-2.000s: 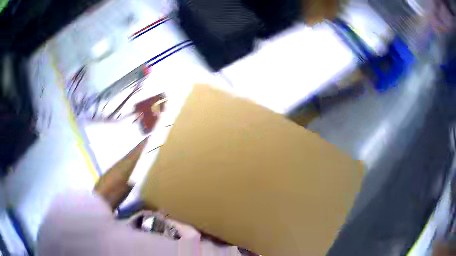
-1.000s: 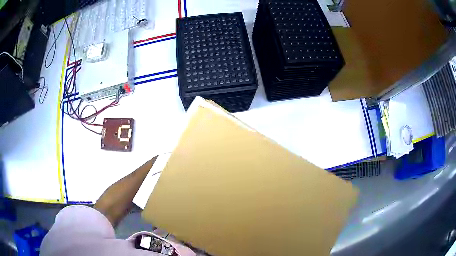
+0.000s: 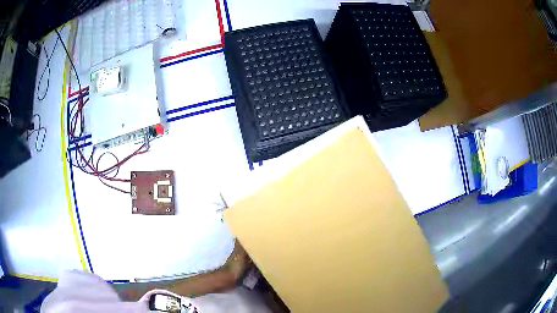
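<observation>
A plain tan cardboard sheet (image 3: 336,226) lies over a white foam tray (image 3: 293,164), whose edge shows along its upper left side with thin wires poking out at the left corner. They cover the bench's front edge. My left hand (image 3: 243,264) is at their lower left side, holding them; its fingers are mostly hidden below. My right hand is not in view. A reddish-brown test fixture (image 3: 146,192) with a pale U-shaped nest lies on the bench to the left, wired to a pale metal tester (image 3: 125,110).
Two black tray stacks (image 3: 287,82) stand at the bench back; the right one (image 3: 397,61) is near a brown cardboard piece (image 3: 495,55). A clear blister tray (image 3: 119,27) is behind the tester. A blue bin (image 3: 519,183) with papers is at the right end.
The cardboard sheet and foam tray have turned, their upper corner now farther right against the black trays. My left hand has moved right with them. The camera view has also shifted.
</observation>
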